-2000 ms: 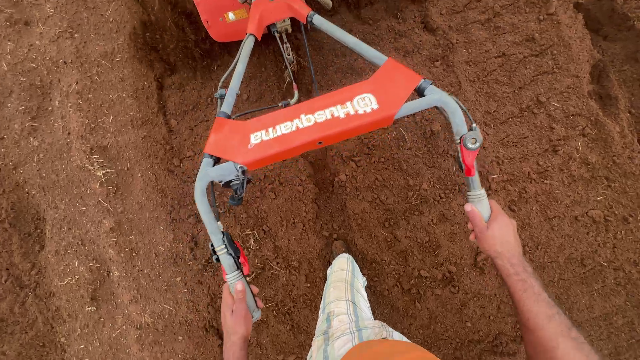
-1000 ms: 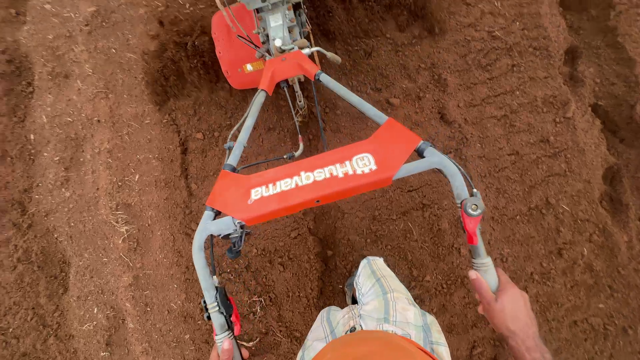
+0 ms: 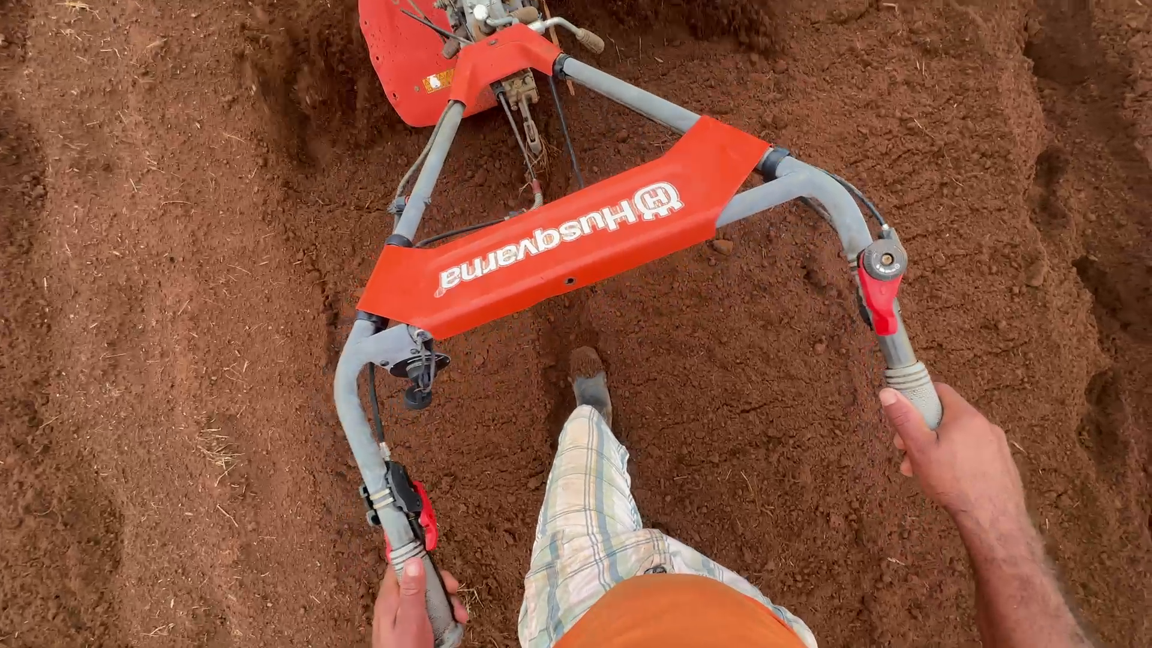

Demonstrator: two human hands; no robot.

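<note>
A Husqvarna walk-behind tiller reaches from the top of the view toward me, its orange handlebar panel (image 3: 567, 229) across the middle. My left hand (image 3: 414, 603) is closed round the grey left handlebar grip (image 3: 434, 589) at the bottom edge, thumb on top, below a red lever (image 3: 425, 516). On the other side, my right hand (image 3: 963, 450) holds the right grip (image 3: 913, 387), below the red lever (image 3: 879, 301) and its round knob. The orange tine guard (image 3: 405, 67) and part of the machine body (image 3: 504, 18) show at the top; the tines are hidden.
Loose reddish-brown soil (image 3: 765, 396) lies all around. Darker, churned soil (image 3: 306, 90) is beside the guard. A furrow (image 3: 1102, 270) runs along the right side. My booted foot (image 3: 591, 382) is on the soil between the handlebars.
My foot shows ahead of me between the handlebars, on a stepping leg. More of the machine body is in view than two seconds ago. Both hands stay on the grips.
</note>
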